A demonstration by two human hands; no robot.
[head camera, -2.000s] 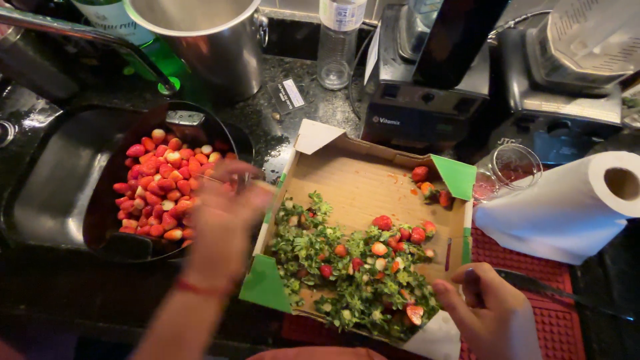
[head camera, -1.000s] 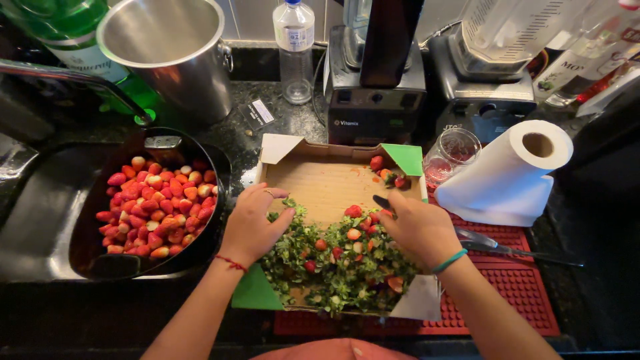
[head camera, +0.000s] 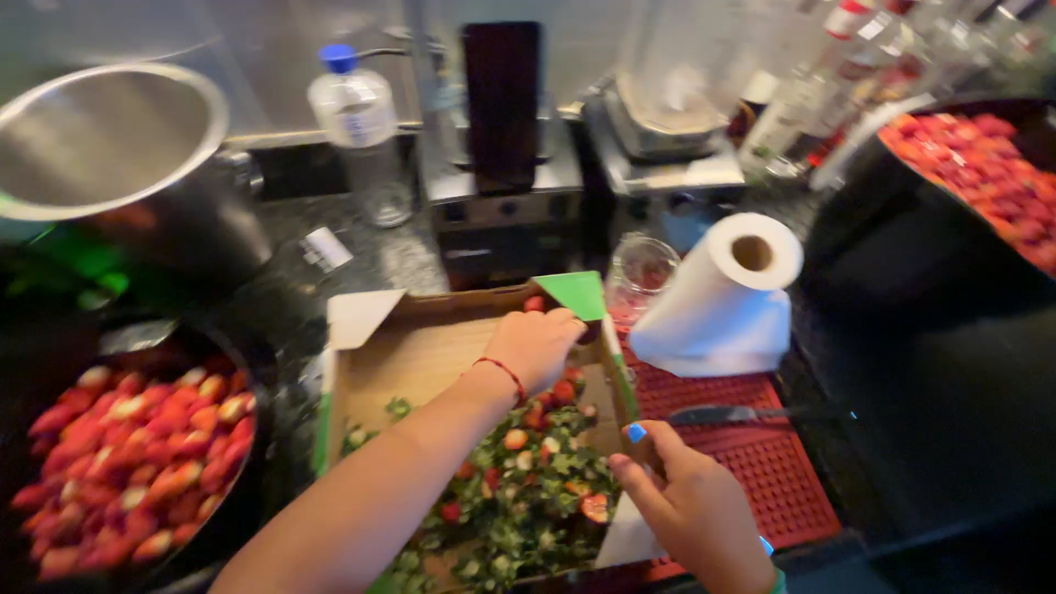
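Observation:
My left hand [head camera: 540, 342], with a red string bracelet at its wrist, reaches across a cardboard box [head camera: 429, 330] to the strawberries at its back right corner; its fingertips are hidden, so a grip cannot be told. Around the box's right front edge is my right hand [head camera: 685, 487], thumb and forefinger apart, with nothing visible between them. Green strawberry tops [head camera: 495, 495] fill the front of the box, with several whole or cut strawberries [head camera: 563, 391] among them. At the left, a black container [head camera: 256, 396] holds many hulled strawberries [head camera: 140, 462].
A knife [head camera: 718, 414] lies on a red rubber mat [head camera: 767, 487] beside a paper towel roll [head camera: 718, 305] and a glass [head camera: 643, 268]. Behind stand blenders [head camera: 511, 239], a plastic bottle [head camera: 355, 124] and a steel pot [head camera: 190, 198]. A black container of strawberries [head camera: 891, 223] is at right.
My left hand has moved from the leafy tops at the box's left to its back right corner. My right hand has drawn back from the tops to the box's right edge. The view has shifted right.

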